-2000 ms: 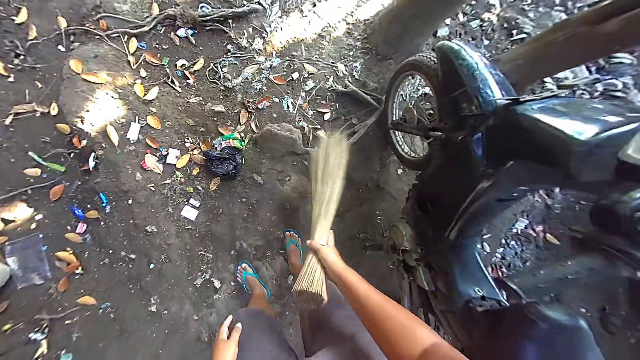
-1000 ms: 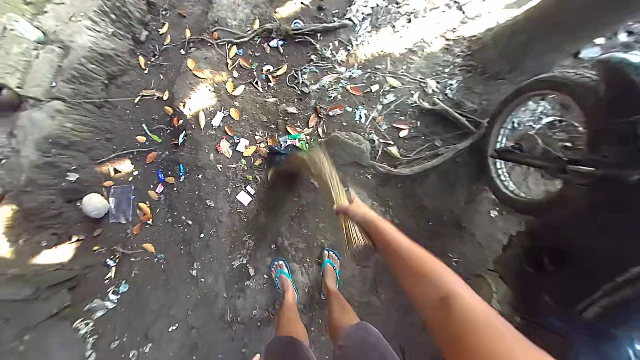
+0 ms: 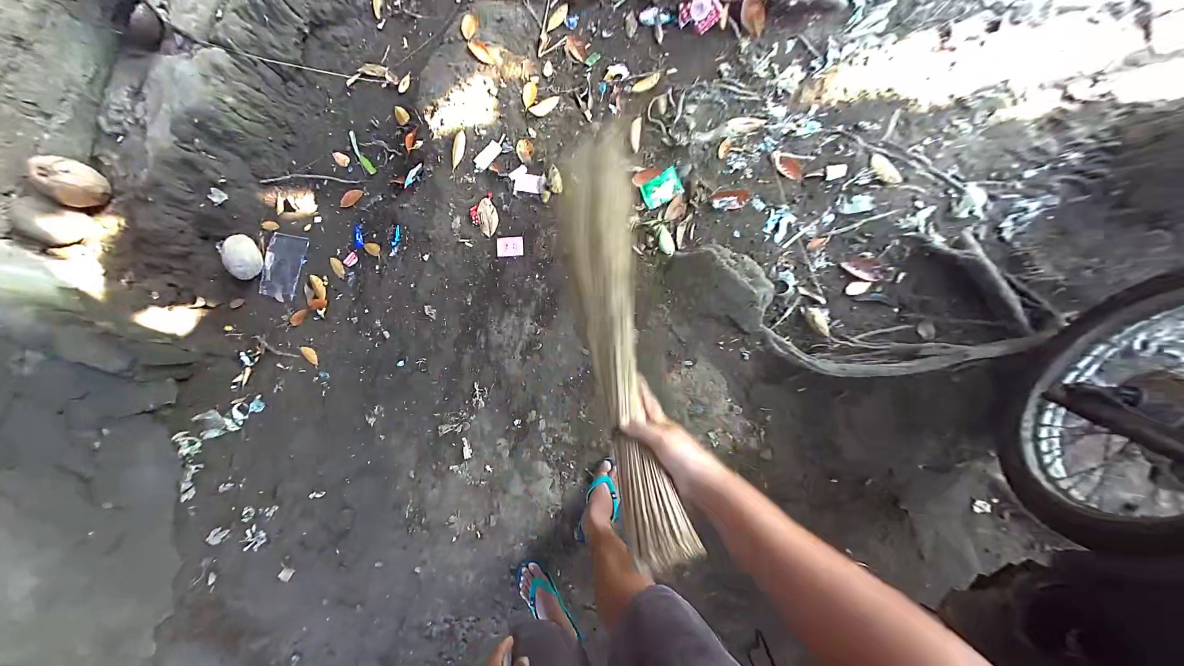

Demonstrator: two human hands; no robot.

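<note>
In the head view my right hand [image 3: 668, 439] is closed around the middle of a stick broom [image 3: 606, 287]. The broom's bound bristle ends point away from me and are blurred, while its butt end flares out beside my shin. Of my left hand [image 3: 504, 652] only a few fingers show at the bottom edge, near my knee; whether it holds anything is hidden. Past the bristles lie a green wrapper [image 3: 661, 188], a pink card [image 3: 510, 247] and a white paper scrap [image 3: 528, 182] among dry leaves [image 3: 487, 216].
A motorbike wheel [image 3: 1110, 435] stands at the right. A flat stone [image 3: 717, 282] and tree roots [image 3: 888, 356] break the dirt ground. To the left are a round pale stone [image 3: 241, 257], a clear plastic piece [image 3: 283, 266] and a brown husk [image 3: 69, 181]. My feet wear teal flip-flops [image 3: 546, 592].
The view has shifted left, away from the motorbike. My right hand has kept hold of the broom and swung it. A black plastic bag seen near the green wrapper two seconds ago is no longer visible.
</note>
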